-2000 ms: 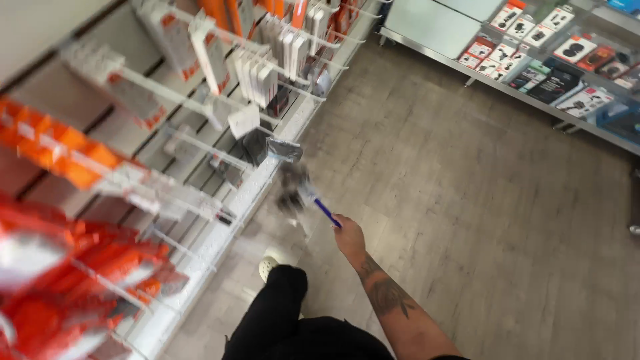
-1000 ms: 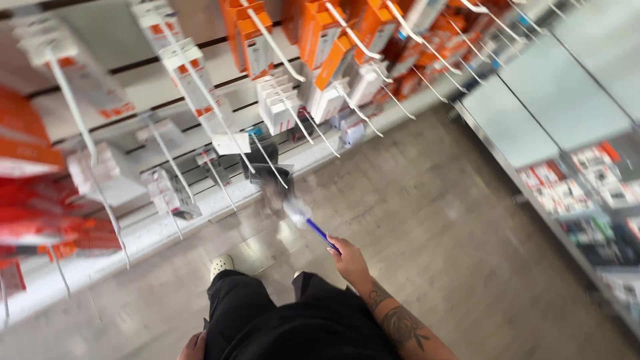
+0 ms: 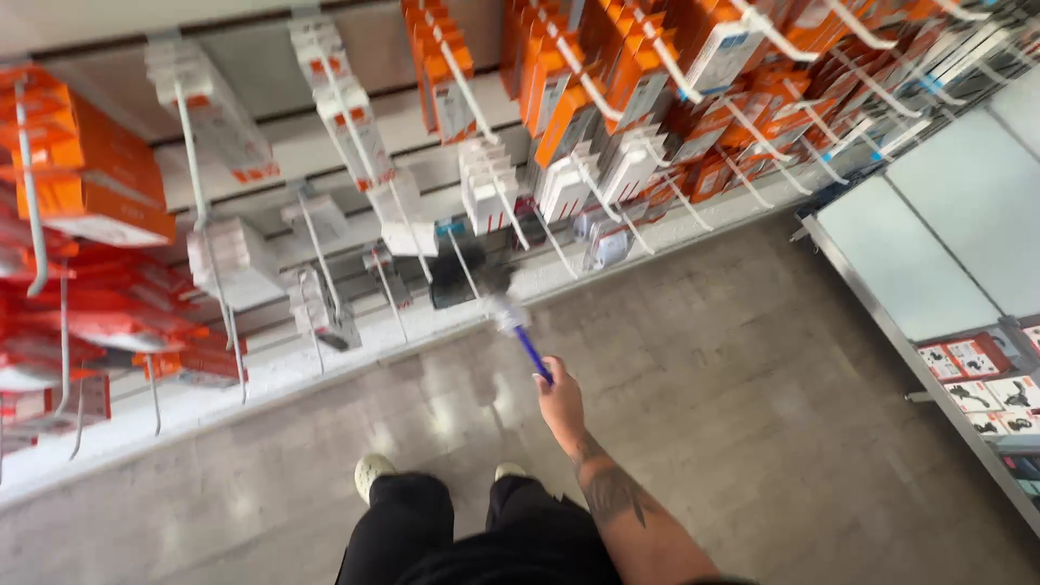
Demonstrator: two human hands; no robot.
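My right hand (image 3: 561, 398) is closed around the blue handle of a duster (image 3: 532, 355). The duster's grey and white head is blurred and lies over the lowest hooks of the wall display, close to a dark packet (image 3: 449, 283). Whether the head touches the packet, I cannot tell. Small white boxes (image 3: 487, 187) hang from a hook just above it. My left hand is outside the picture.
White metal hooks (image 3: 600, 191) stick out from the slatted wall, many with orange packages (image 3: 569, 122). A white base ledge (image 3: 276, 378) runs below them. On the right stands a metal-edged shelf unit (image 3: 877, 309) with boxed goods. My shoes (image 3: 374, 475) are on the floor.
The view has swung toward the wall display. The duster stays in my right hand, its head still near the lowest hooks. The left hand, partly seen a second ago, has gone from view.
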